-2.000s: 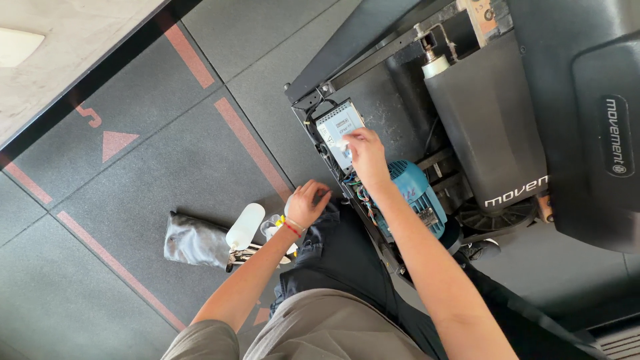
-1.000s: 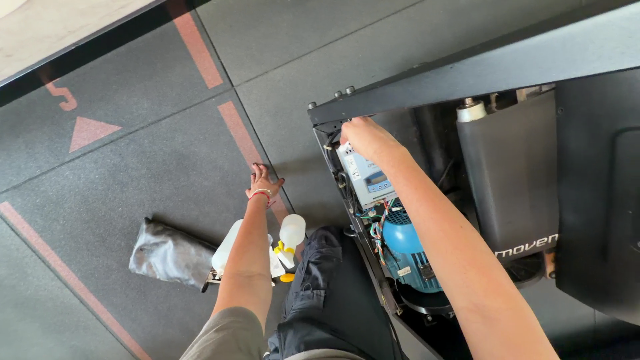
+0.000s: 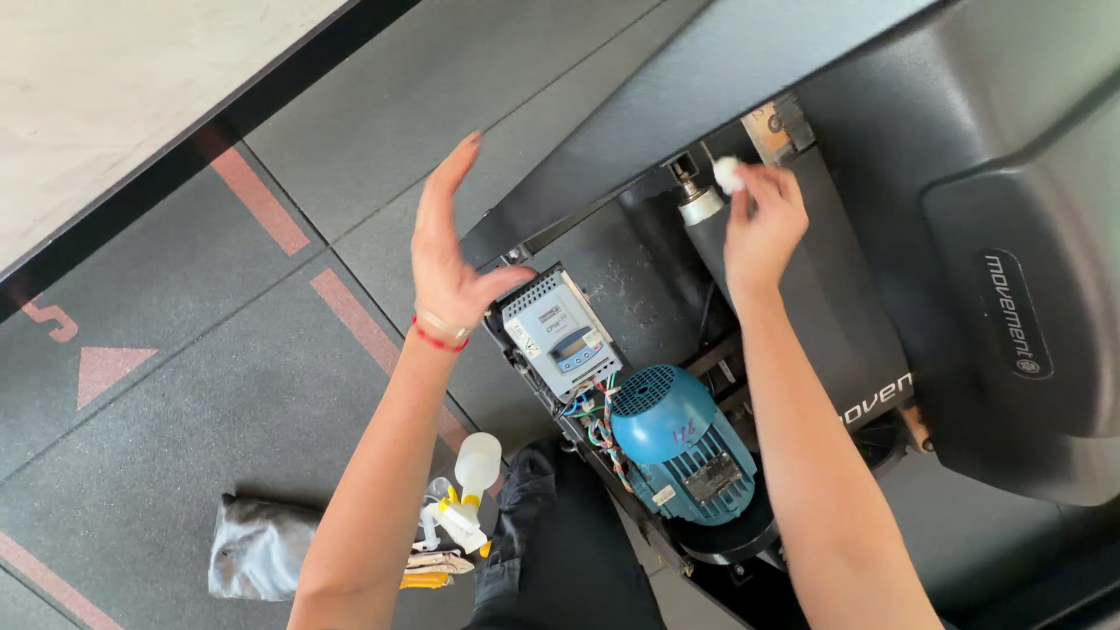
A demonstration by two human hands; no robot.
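Note:
Between the fingertips of my right hand [image 3: 763,219] is a white cotton ball [image 3: 728,175], close to the pale end cap [image 3: 701,206] of the treadmill's roller. My left hand [image 3: 451,241] is raised with thumb and fingers apart, holding nothing, beside the dark metal frame rail [image 3: 604,131]. Below it a grey motor drive unit [image 3: 563,332] with a small display sits in the opened machine. Colored wires [image 3: 604,429] run from the drive toward a blue electric motor [image 3: 687,446].
A black plastic hood [image 3: 1024,289] stands at the right. On the tiled floor at lower left lie a grey cloth bag [image 3: 262,547], a white spray bottle [image 3: 479,462] with yellow parts and some packets [image 3: 437,563]. A pale surface with a black edge [image 3: 175,149] fills the upper left.
My right hand has moved from the drive unit to the roller end. My left hand has risen from near the floor to beside the frame rail.

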